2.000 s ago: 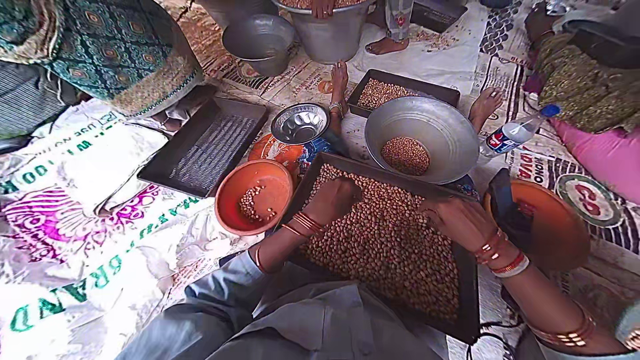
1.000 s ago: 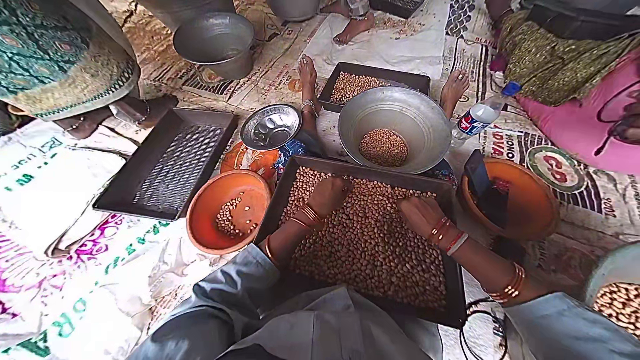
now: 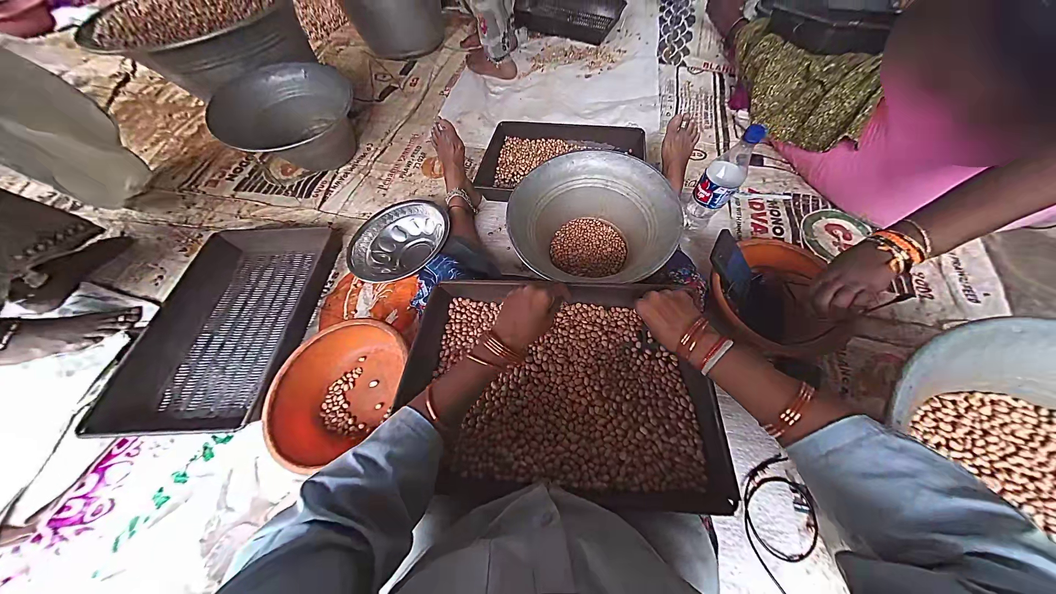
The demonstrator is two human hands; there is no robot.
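Note:
A dark rectangular tray (image 3: 726, 462), filled with reddish-brown nuts or seeds (image 3: 577, 396), lies across my lap. My left hand (image 3: 528, 318) is curled over the tray's far left part, by the rim; whether anything is inside its fingers is hidden. At the far right part, my right hand (image 3: 668, 318) bends down onto the nuts, its fingertips out of sight. Just beyond the tray stands a metal basin (image 3: 528, 214) with a heap of smaller-looking nuts in it. An orange bowl (image 3: 285, 404) with a few nuts sits left of the tray.
Left lie a slotted dark tray (image 3: 239, 330) and a steel plate (image 3: 399, 241). Behind the basin is another tray (image 3: 503, 136) of nuts. On the right are a plastic bottle (image 3: 718, 186), an orange tub (image 3: 767, 256) with another person's hand (image 3: 854, 276) over it, a pale basin (image 3: 932, 355) and a cable (image 3: 780, 503).
Another person's hand has come over the orange tub on the right. My right hand is now nearer the tray's far edge. The view has shifted.

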